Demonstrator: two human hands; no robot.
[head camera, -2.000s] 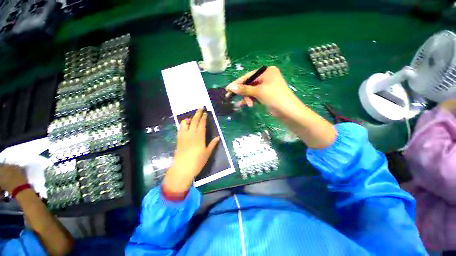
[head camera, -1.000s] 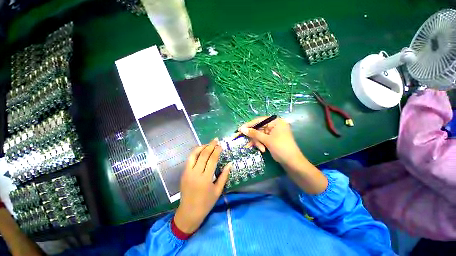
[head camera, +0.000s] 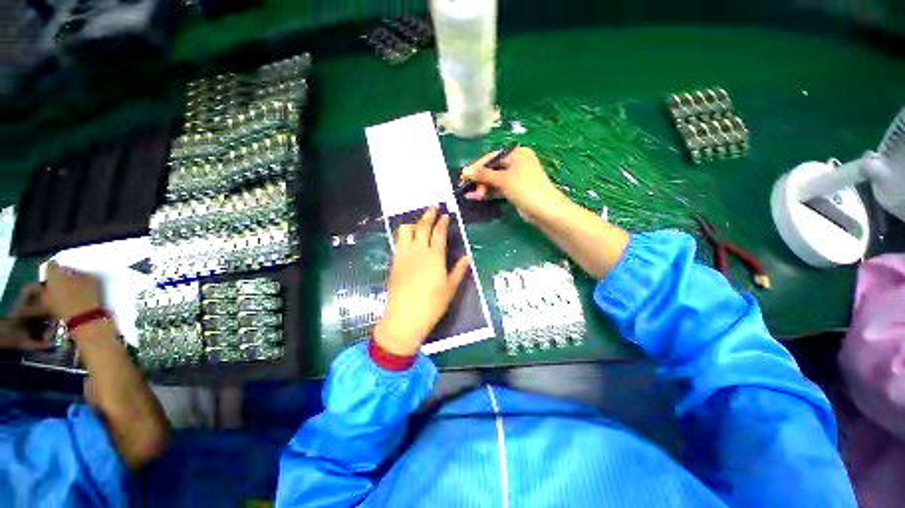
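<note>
The adhesive sheet (head camera: 408, 164), a long strip, white at the back and dark grey nearer me, lies on the mat. My left hand (head camera: 421, 273) rests flat on its dark part, fingertips near the white-to-grey border, holding nothing. My right hand (head camera: 511, 182) holds the black tweezers (head camera: 488, 170) just right of the sheet's edge. The tweezer tip is near the sheet; whether it carries a piece is too small to tell. A circuit board panel (head camera: 541, 308) lies right of the sheet, near the mat's front edge, untouched.
Panel rows (head camera: 230, 164) fill the left, with an empty black tray (head camera: 91, 189) beyond. Another person's hands (head camera: 74, 298) work at far left. A whitish cylinder (head camera: 466, 69) stands behind. Green strips (head camera: 595, 154), red-handled pliers (head camera: 729, 253), a panel stack (head camera: 709, 124) and a white fan (head camera: 822, 213) are right.
My left hand has moved from the panel back onto the adhesive sheet. My right hand with the tweezers has moved from the panel back to the sheet's right edge. The view has shifted.
</note>
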